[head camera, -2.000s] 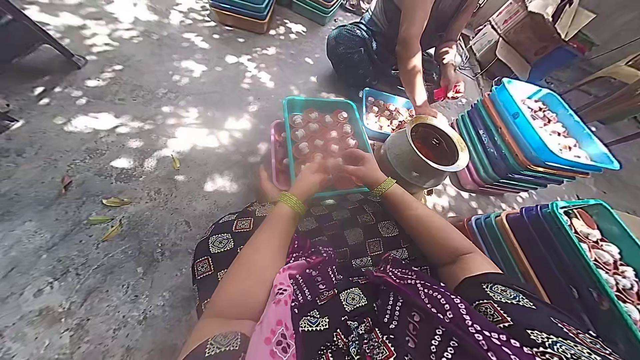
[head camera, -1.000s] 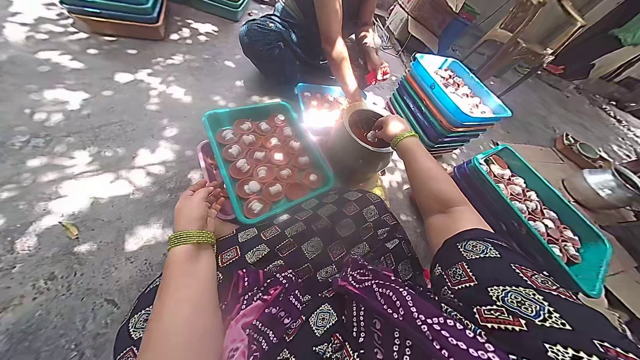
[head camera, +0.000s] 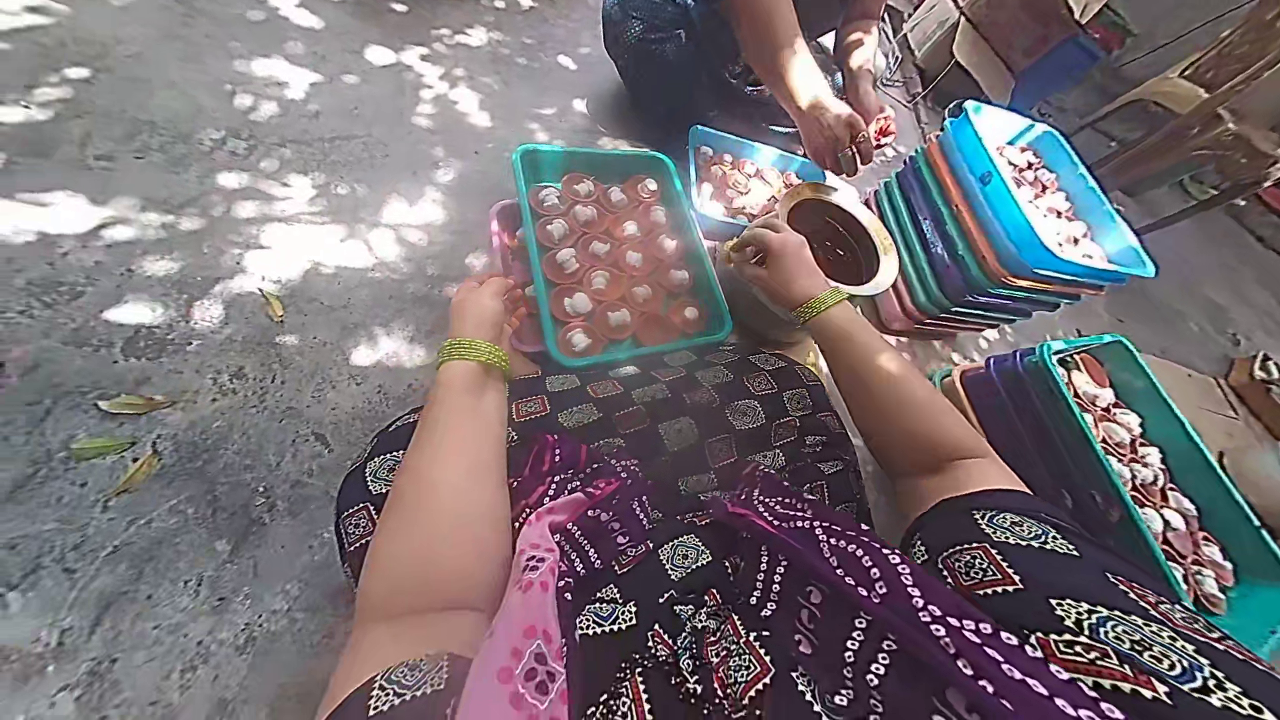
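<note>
In front of my lap a green plastic tray (head camera: 725, 335) holds rows of small reddish-brown clay cups (head camera: 645, 295), each with a white tuft in it, apparently cotton. It sits on a pink tray (head camera: 500, 215). My left hand (head camera: 485, 315) is beside the left edge of the trays, fingers partly curled; whether it grips the pink tray is unclear. My right hand (head camera: 780, 262) is at the near left rim of a metal pot (head camera: 880, 240) with dark liquid inside. Its fingertips are pinched together, but what is between them is too blurred to tell.
Across from me a co-worker's hands (head camera: 840, 130) hold something small and red above a blue tray (head camera: 705, 150) of cups. Right of the pot stands a stack of trays (head camera: 950, 250), with another stack (head camera: 1060, 380) nearer me. Dry leaves (head camera: 135, 403) lie on the concrete floor at left.
My right hand was at the pot's mouth one second ago and is now at its left rim. Two seconds ago both hands were over the green tray. The view has shifted.
</note>
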